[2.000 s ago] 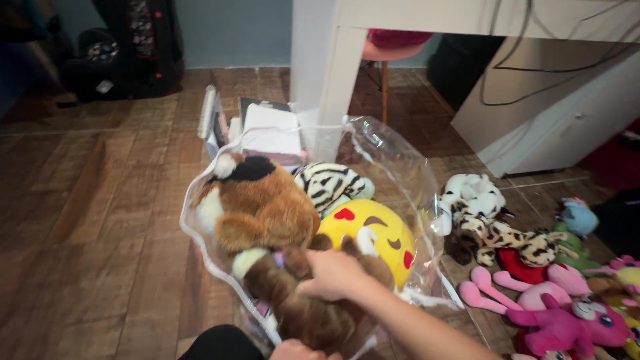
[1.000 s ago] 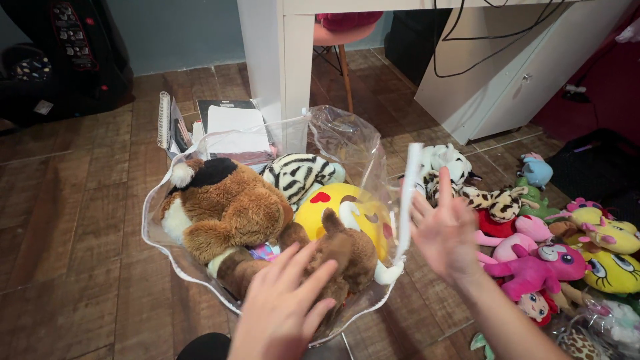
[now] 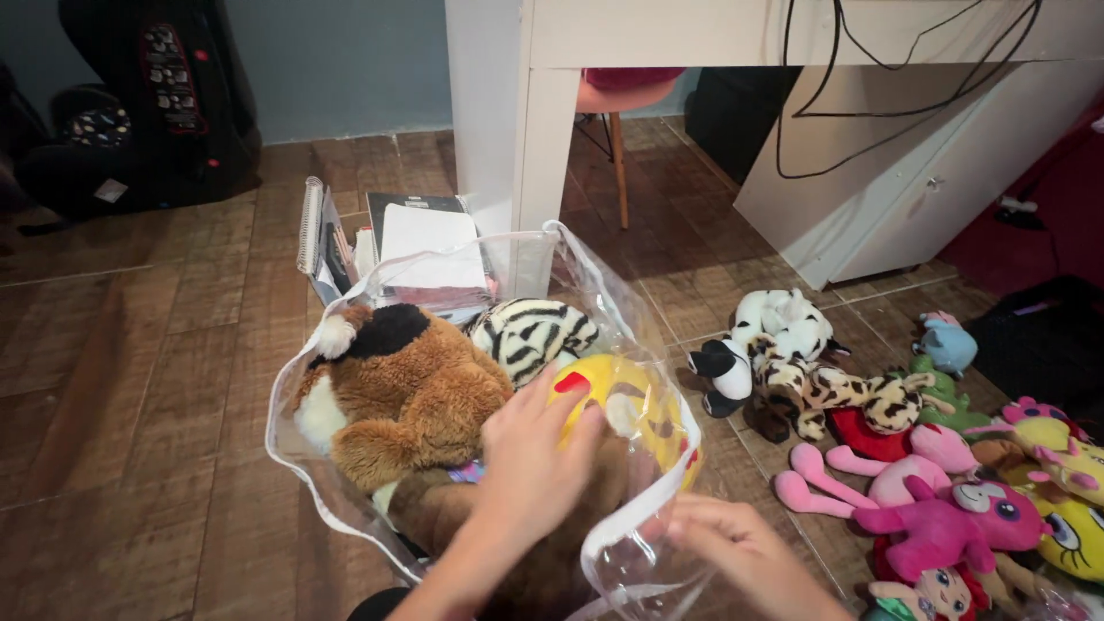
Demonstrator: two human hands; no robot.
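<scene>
A clear plastic bag with white edging [image 3: 297, 470] stands wide at the top, full of plush toys. My left hand [image 3: 539, 448] is inside it, on the dark brown plush [image 3: 448, 509], fingers spread beside the yellow emoji plush [image 3: 608, 379]. My right hand [image 3: 720, 539] pinches the bag's clear wall at the right, near its white edge. A brown plush with a black patch [image 3: 423, 388] fills the bag's left side, and a black-and-white striped plush [image 3: 535, 332] lies behind. The lower part of the dark brown plush is hidden by my left forearm.
Several plush toys lie on the floor at right, among them a spotted one [image 3: 828, 384], a panda [image 3: 724, 375] and a magenta one [image 3: 957, 522]. Notebooks and papers [image 3: 431, 246] rest behind the bag, against a white desk [image 3: 492, 129]. A car seat [image 3: 172, 103] is at back left.
My right hand, raised with fingers apart a second ago, has come down and taken hold of the bag's right side. My left hand has moved up and right over the toys.
</scene>
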